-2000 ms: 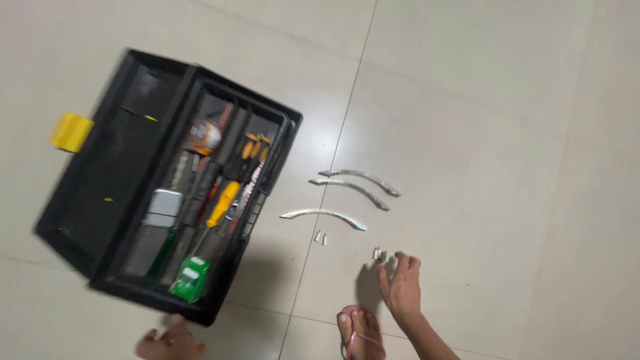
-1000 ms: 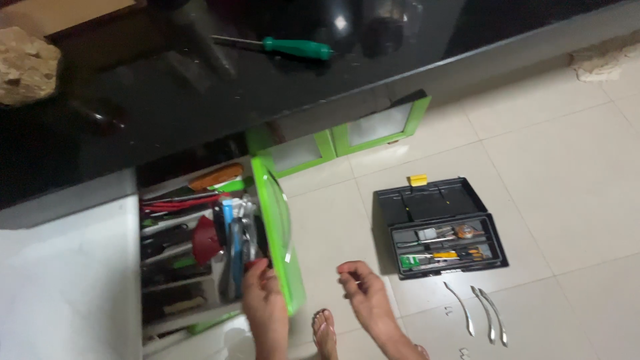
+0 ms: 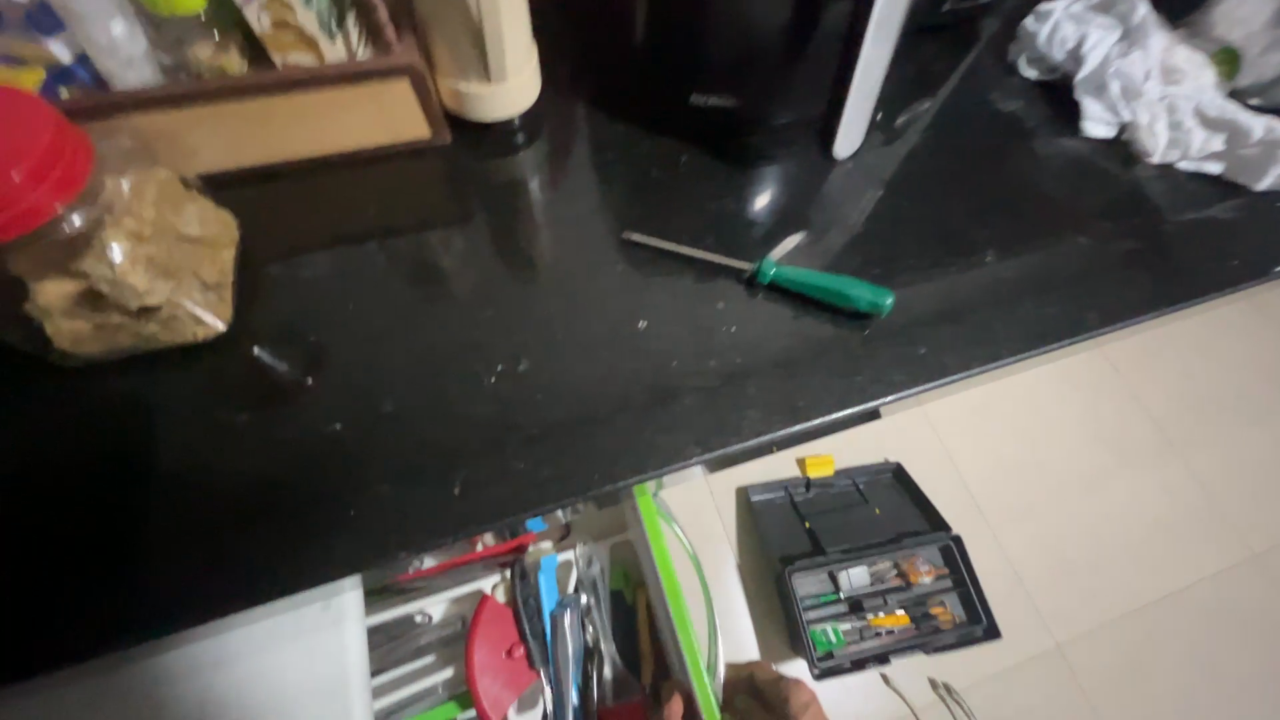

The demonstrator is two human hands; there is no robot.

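Observation:
Part of a hand, likely my right hand [image 3: 768,692], shows blurred at the bottom edge, just outside the green drawer front [image 3: 672,590]. Skin inside that front may be my left hand [image 3: 673,703] or part of the same hand; I cannot tell which. Their fingers' grip is hidden. The open drawer holds a red plastic piece [image 3: 498,655], a blue-handled tool [image 3: 548,590] and several metal utensils. A green-handled screwdriver [image 3: 825,288] lies on the black countertop [image 3: 480,420]. An open black toolbox [image 3: 850,505] with tools inside sits on the floor.
A red-lidded jar [image 3: 140,260], a framed tray [image 3: 270,120] and a cream flask [image 3: 490,60] stand at the counter's left. Crumpled white cloth [image 3: 1130,90] lies at the right. Curved metal handles [image 3: 945,695] lie on the floor below the toolbox.
Two seconds ago my hands were near the toolbox and small metal pieces on the floor; now hand parts are at the open drawer's front. The view has swung up over the countertop.

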